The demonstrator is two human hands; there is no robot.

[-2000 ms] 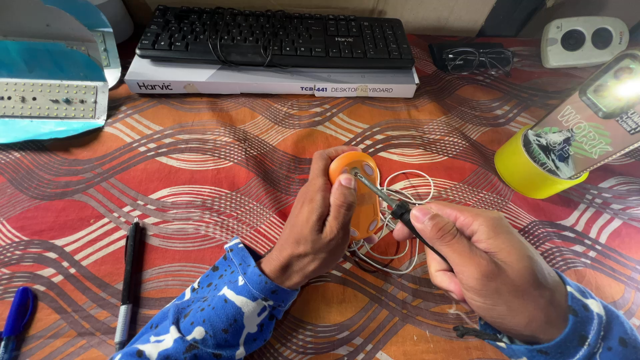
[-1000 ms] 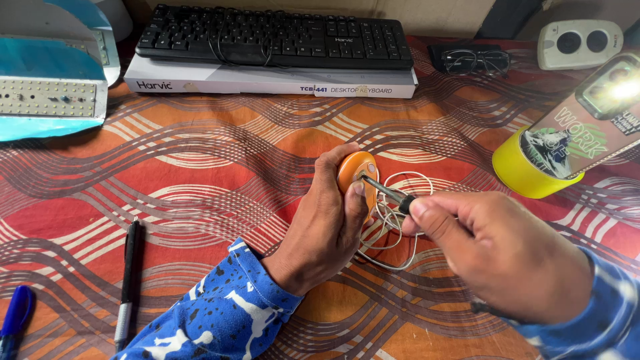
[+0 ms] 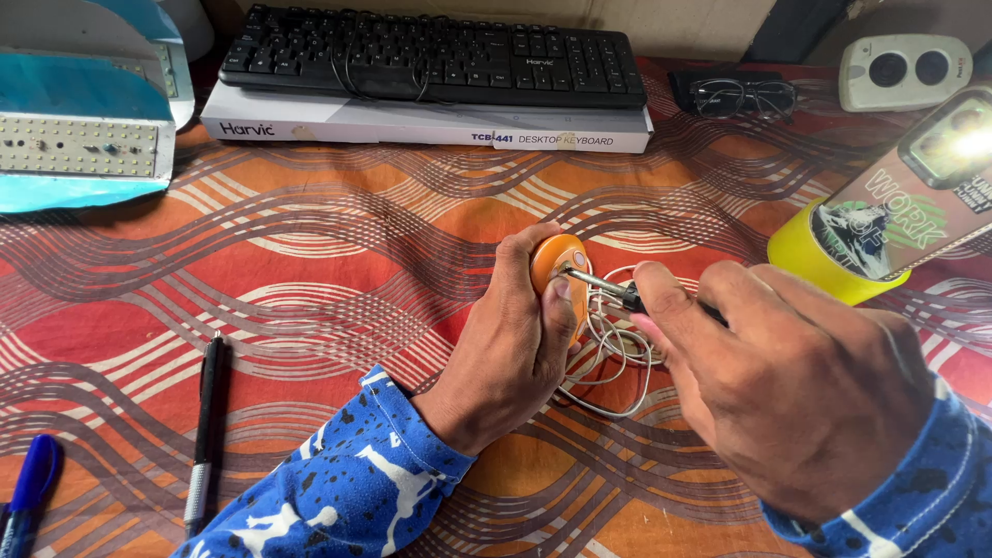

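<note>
My left hand point(image 3: 515, 341) grips an orange computer mouse point(image 3: 552, 254), tilted up on its side with its underside turned to the right. My right hand point(image 3: 767, 364) is closed around the dark handle of a screwdriver point(image 3: 601, 284). The metal shaft points left, and its tip meets the underside of the mouse near my left thumb. Much of the handle is hidden by my fingers. A white cable point(image 3: 620, 411) lies in loose loops on the cloth behind and below the mouse, between my hands.
A black keyboard point(image 3: 434, 58) rests on a white keyboard box point(image 3: 434, 132) at the back. Eyeglasses point(image 3: 744, 97) and a white two-button device point(image 3: 903, 71) are back right. A phone point(image 3: 883, 205) with its light on leans in a yellow holder point(image 3: 837, 271). A pen point(image 3: 208, 418), blue pen point(image 3: 32, 480) and LED board point(image 3: 77, 147) are left.
The mouse has been tilted more onto its side since two seconds ago. My right hand has turned around the screwdriver, its back now facing up more, while the tip stays at the mouse.
</note>
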